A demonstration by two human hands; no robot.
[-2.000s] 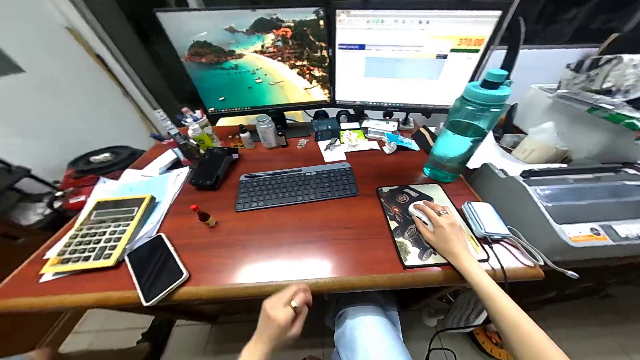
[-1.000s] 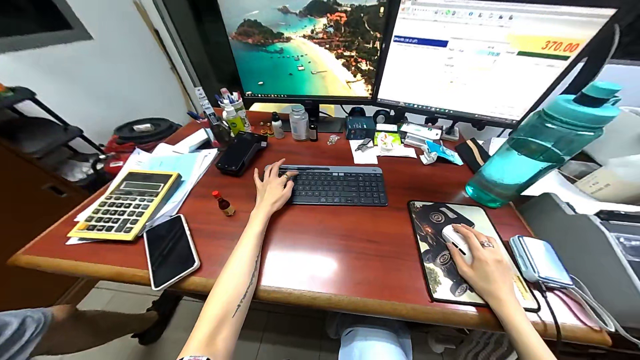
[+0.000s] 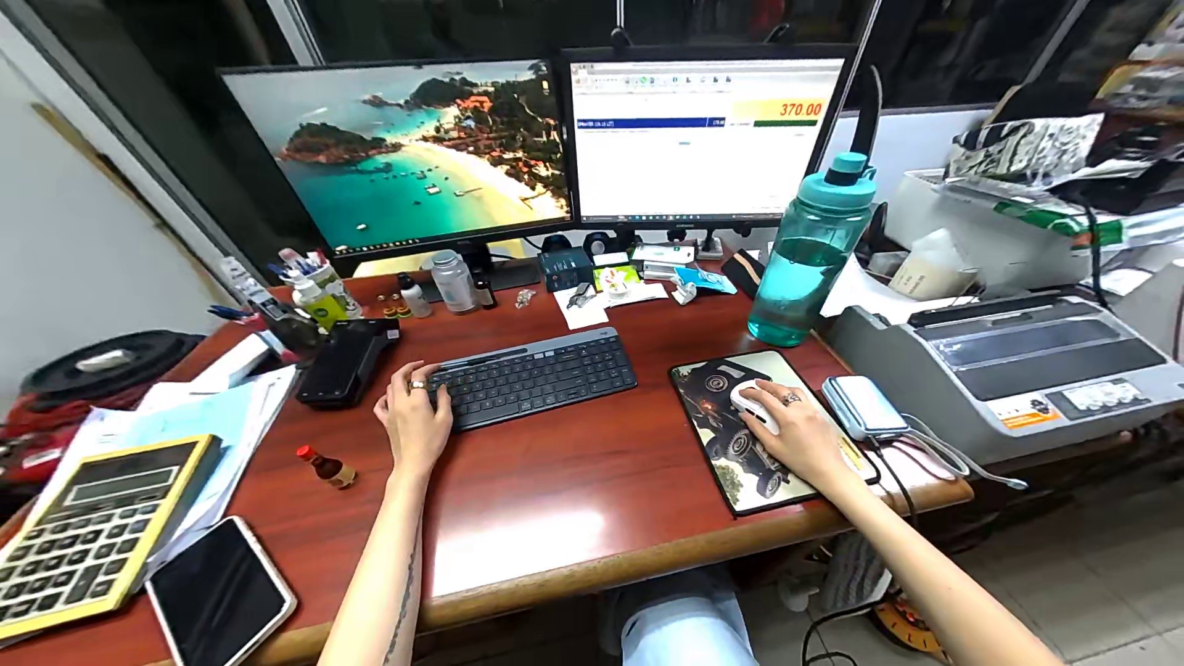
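Note:
My left hand rests at the left end of a dark keyboard, fingers curled against its edge and the thumb near its left keys. The keyboard sits tilted, its left end nearer me. My right hand lies over a white computer mouse on a printed mouse pad. Just left of my left hand lies a black handheld device, and nearer me a tiny red-capped bottle. Behind the keyboard stand a beach-picture monitor and a second monitor with a program window.
A teal water bottle stands behind the mouse pad. To the right are a light-blue power bank with cables and a grey printer. On the left lie a yellow calculator, papers and a smartphone. A clear jar stands behind.
My left hand came up from the front edge of the desk to the keyboard, whose left end now sits nearer me. My right hand has stayed on the mouse. The view has shifted.

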